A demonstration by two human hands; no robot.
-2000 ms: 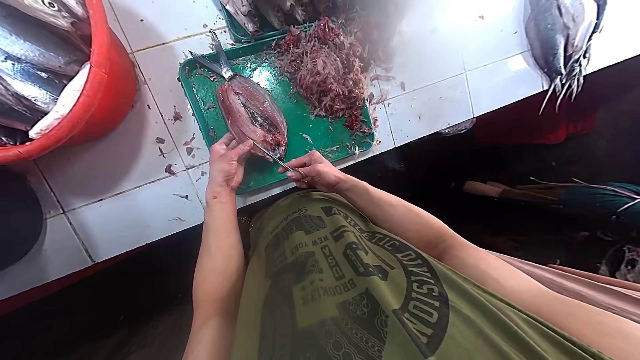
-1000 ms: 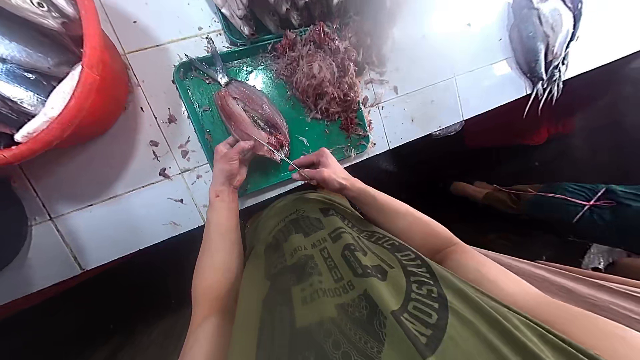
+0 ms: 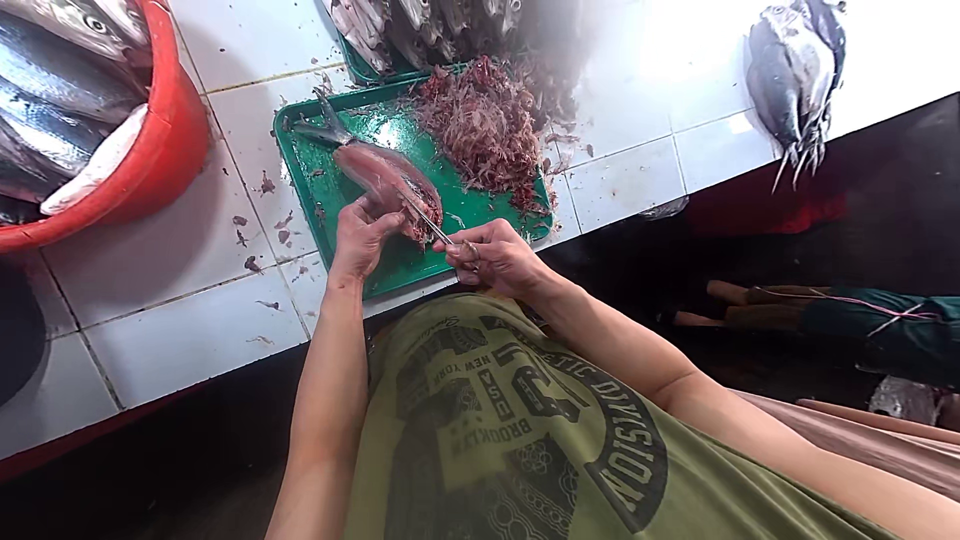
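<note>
A fish opened flat (image 3: pixel 379 174), with pink flesh up and its forked tail at the upper left, lies on a green plastic tray (image 3: pixel 300 195). My left hand (image 3: pixel 361 236) holds the fish's lower left edge, thumb on the flesh. Thin metal scissors or forceps (image 3: pixel 429 222) sit in my right hand (image 3: pixel 495 255), which grips them by the loop end; their tip touches the flesh near the fish's lower right part. Which tool it is I cannot tell for sure. A heap of reddish shredded fish flesh and bones (image 3: pixel 487 127) covers the tray's upper right.
At the left stands a red plastic tub (image 3: pixel 169 142) full of whole silvery fish (image 3: pixel 67 75). Another green tray (image 3: pixel 360 67) with several fish adjoins the top. Squid-like catch (image 3: pixel 795 75) lies at the white tiled counter's edge (image 3: pixel 630 172). Legs of a person show at the right.
The tool's tip now lies farther up over the fish's flesh than a second ago. My left hand keeps its hold on the fish's edge.
</note>
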